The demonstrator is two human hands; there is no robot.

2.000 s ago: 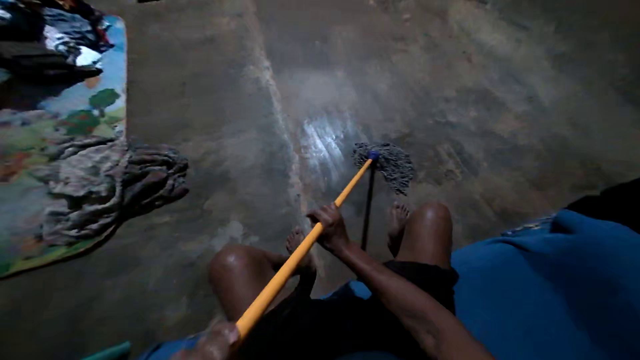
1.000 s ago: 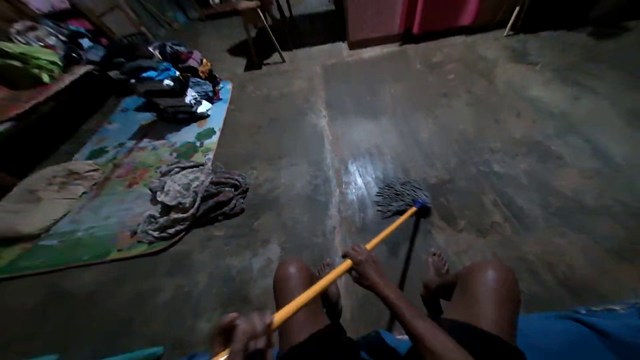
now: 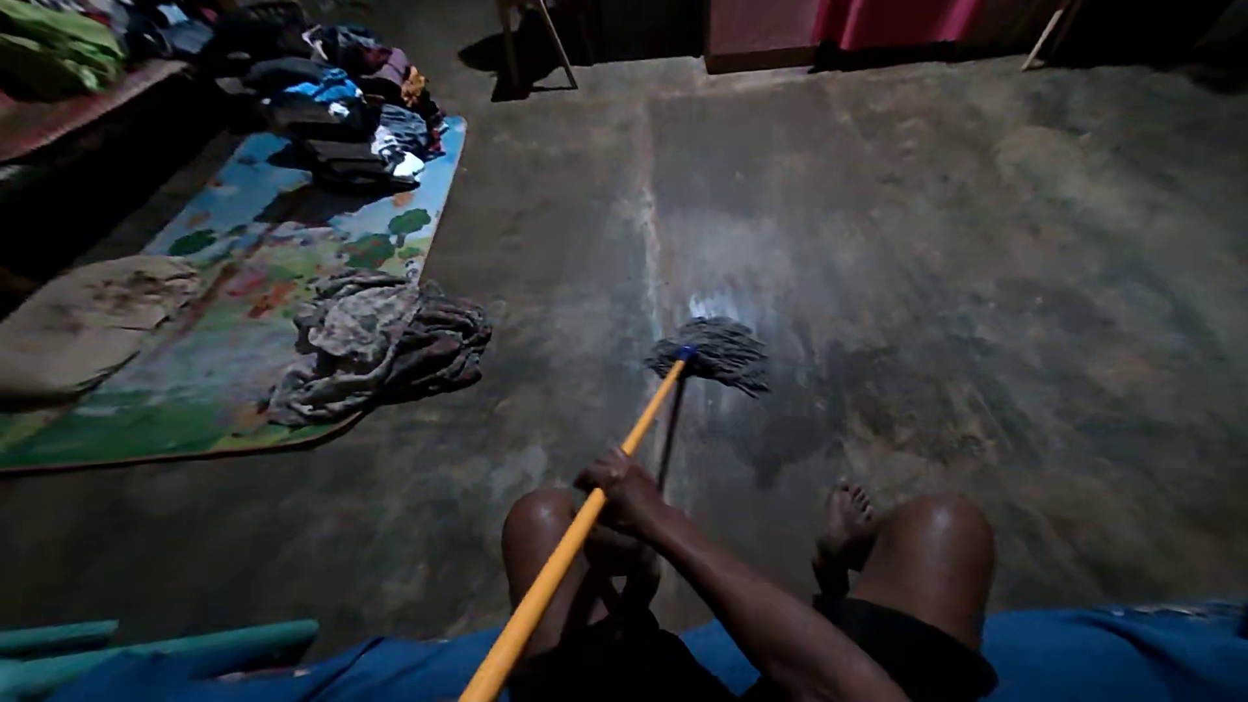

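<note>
A string mop with a yellow handle [image 3: 556, 565] slants from the bottom edge up to its grey mop head [image 3: 717, 353], which lies spread on the concrete floor. A blue socket [image 3: 686, 352] joins the two. My right hand [image 3: 621, 487] is closed around the handle about midway, in front of my knee. My left hand is out of view; the handle's near end runs past the lower edge. The floor around the mop head has a wet shine.
A colourful printed mat [image 3: 244, 390] lies at left, with a crumpled grey cloth [image 3: 380, 341], a beige cushion or sack [image 3: 93, 322] and piled clothes [image 3: 341, 107] on it. Green tubes [image 3: 214, 648] are at lower left. Wooden legs [image 3: 556, 49] and a pink cloth [image 3: 902, 19] stand at the far side.
The mop head has moved left across the floor since one second ago. My left hand, seen on the handle's near end in both earlier frames, has left the view. The view has shifted.
</note>
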